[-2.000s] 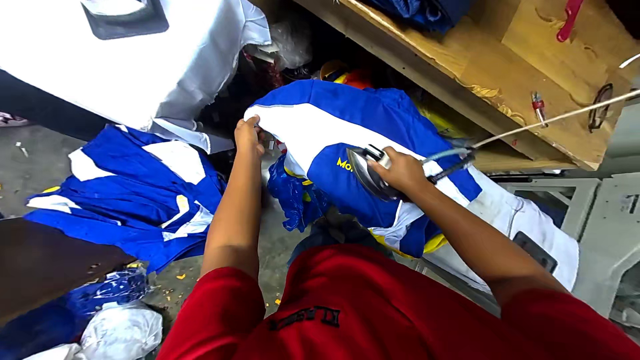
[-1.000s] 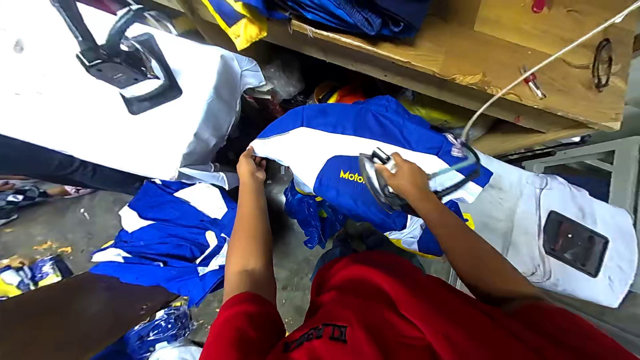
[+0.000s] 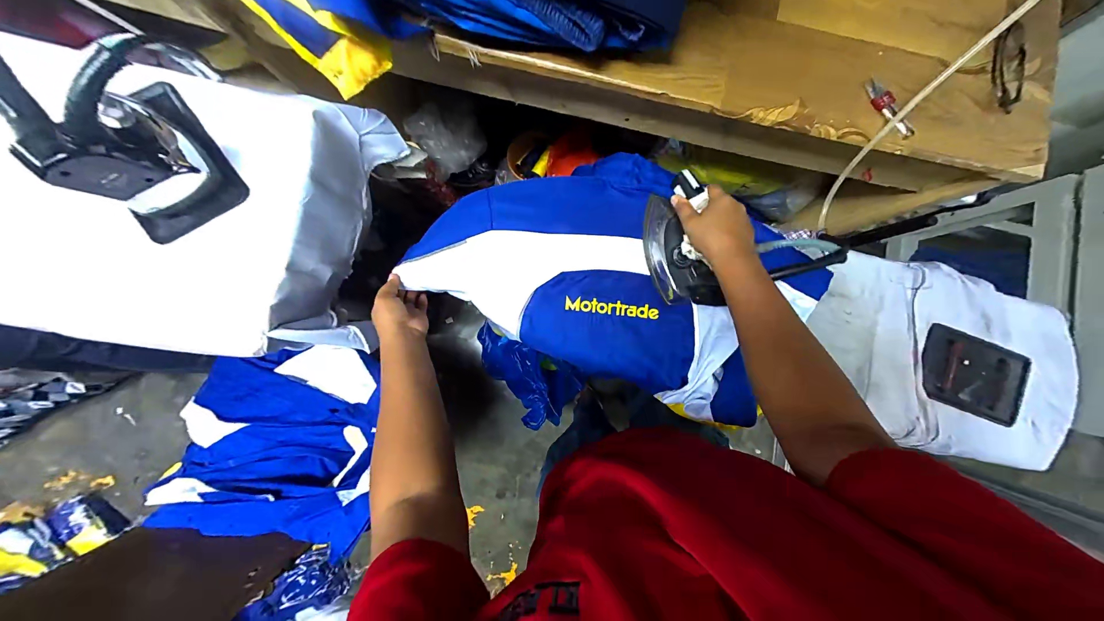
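A blue and white garment point(image 3: 595, 207) with yellow lettering lies over the narrow end of a padded ironing board point(image 3: 880, 345). My left hand point(image 3: 401, 308) pinches the white edge at the garment's left end between thumb and fingers. In my right hand point(image 3: 718, 226) is the handle of a corded iron point(image 3: 677, 259), which stands over the garment's blue and white part, right of the lettering. Whether its soleplate touches the cloth cannot be told. A black rectangular iron rest point(image 3: 976, 373) sits at the board's wide right end.
A white-covered table point(image 3: 172, 285) at the left bears a black stand point(image 3: 194, 164). Below it hangs another blue and white garment point(image 3: 285, 431). A wooden shelf point(image 3: 776, 78) with folded clothes point(image 3: 552, 17) runs along the back. The iron's pale hose point(image 3: 914, 103) crosses the shelf. A brown surface point(image 3: 155, 578) juts in lower left.
The view has shifted, showing more of the white-covered table. My right hand has kept its grip on the iron, which has moved right, away from the lettering. My left hand still pinches the garment's edge.
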